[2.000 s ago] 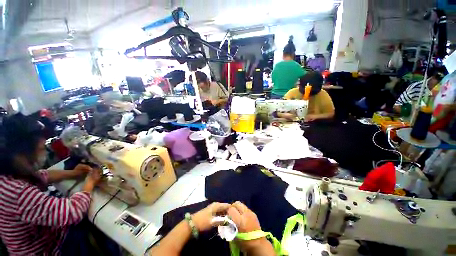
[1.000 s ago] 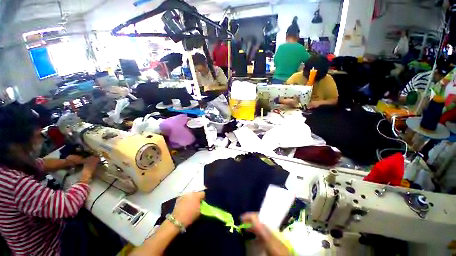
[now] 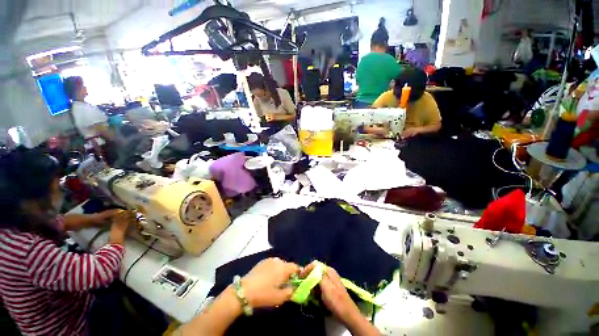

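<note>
Both my hands are together over dark navy garment panels (image 3: pixel 322 236) on the white sewing table. My left hand (image 3: pixel 267 283), with a beaded bracelet at the wrist, is closed on one end of a neon yellow-green strip (image 3: pixel 309 283). My right hand (image 3: pixel 336 293) pinches the strip close beside it. A tail of the strip runs right toward the lit needle area of the cream sewing machine (image 3: pixel 486 262). The fingertips partly hide the strip, so I cannot tell if it is knotted.
A yellowish machine (image 3: pixel 172 209) stands at left, with a person in a striped top (image 3: pixel 59 269) working at it. A red cloth (image 3: pixel 504 211) lies behind my machine. White scraps (image 3: pixel 371 172), a maroon piece (image 3: pixel 415 197) and a purple cloth (image 3: pixel 232 174) lie behind the table.
The white paper-like piece at my right hand is gone from view. My hands have come together on the neon strip, which was stretched between them a second ago.
</note>
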